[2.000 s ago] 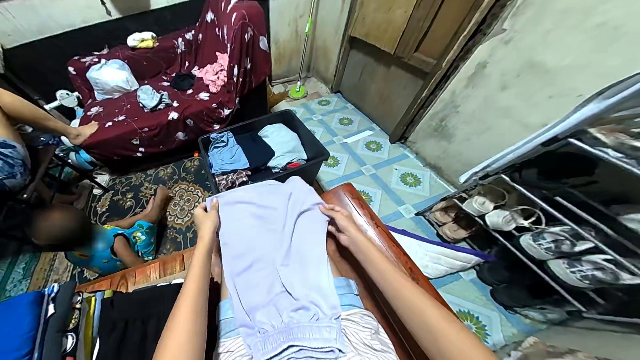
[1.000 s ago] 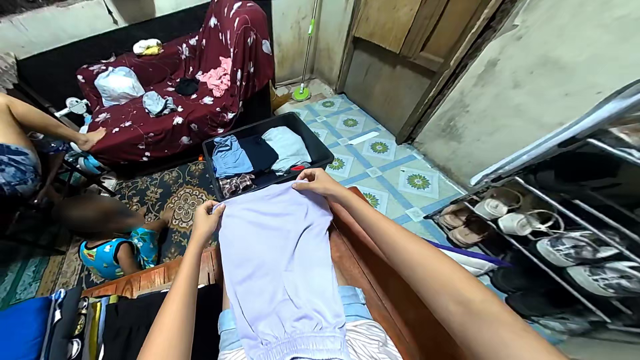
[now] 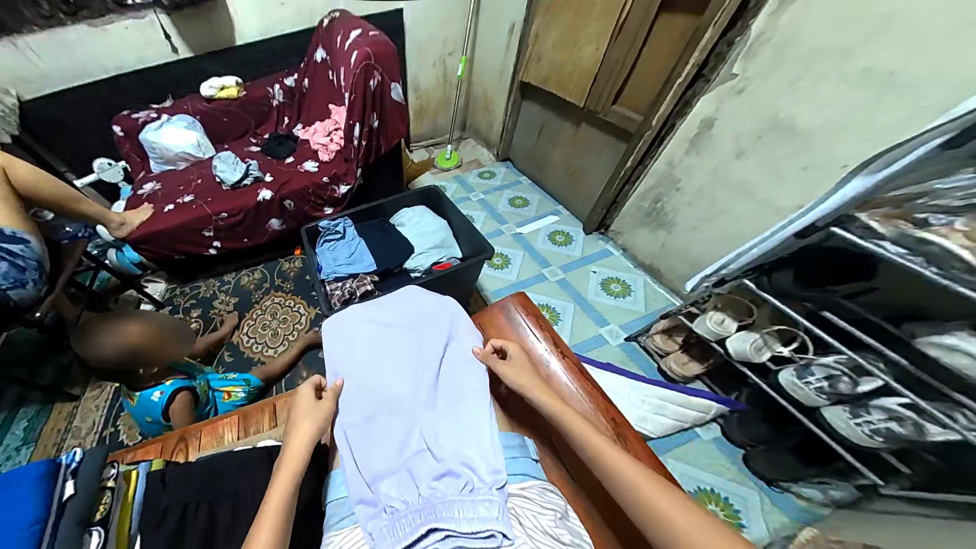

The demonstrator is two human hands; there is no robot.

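A pale lavender garment with an elastic waistband (image 3: 415, 404) lies over my lap, its waistband toward me and its far edge near the black bin. My left hand (image 3: 314, 408) pinches its left edge about midway along. On the other side, my right hand (image 3: 512, 367) has thumb and fingertips together at the right edge. Folded clothes, among them a black one (image 3: 221, 496), stand in a row at the lower left.
A black plastic bin (image 3: 476, 255) with folded clothes sits ahead. A child (image 3: 183, 396) is on the patterned rug at left; another person's leg (image 3: 61, 191) rests on the covered sofa (image 3: 252, 202). A wooden armrest (image 3: 564, 366) and a shoe rack (image 3: 808, 389) are at right.
Both hands have moved from the garment's far corners back toward me along its sides. The far end now lies rounded where it was stretched straight between them.
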